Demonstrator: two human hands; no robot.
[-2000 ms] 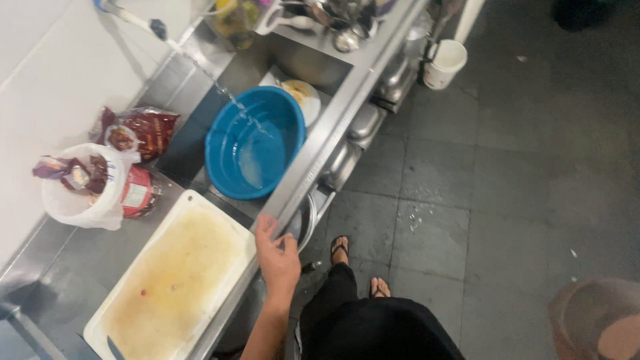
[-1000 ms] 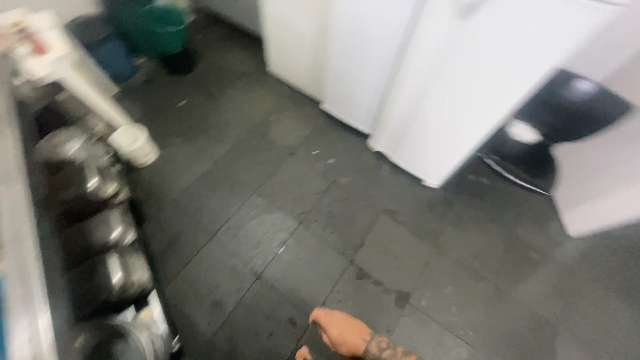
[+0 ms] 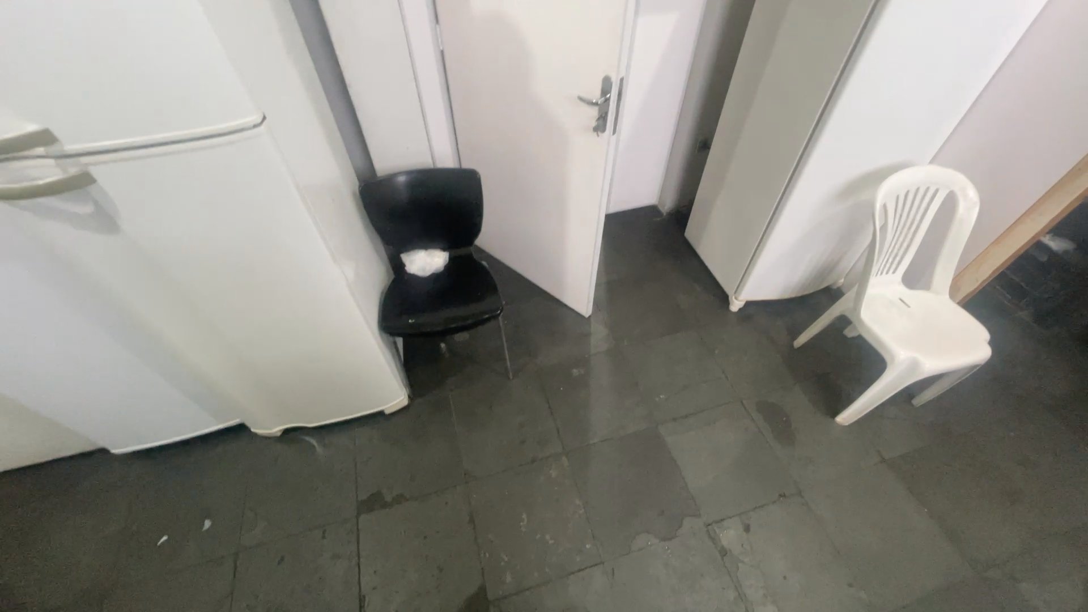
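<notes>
Neither my left hand nor my right hand shows in the head view now, so what they hold or touch is hidden. A black chair (image 3: pixel 442 297) with thin metal legs stands beside a white refrigerator (image 3: pixel 195 255), and a crumpled white cloth or bag (image 3: pixel 425 262) lies on its seat. Right of the chair is a white door (image 3: pixel 531 153), standing ajar, with a metal lever handle (image 3: pixel 600 104). A white plastic chair (image 3: pixel 922 327) stands on the right.
Dark grey tiles (image 3: pixel 527 527) cover the floor, with damp or worn patches and small white scraps at the lower left. A tall white appliance or cabinet (image 3: pixel 807 153) rises right of the doorway. A wooden edge (image 3: pixel 1033 225) slants at the far right.
The view has swung far from the sink, with its blue basin and cutting board, to the door and chairs. A hand seen in both earlier frames is out of view.
</notes>
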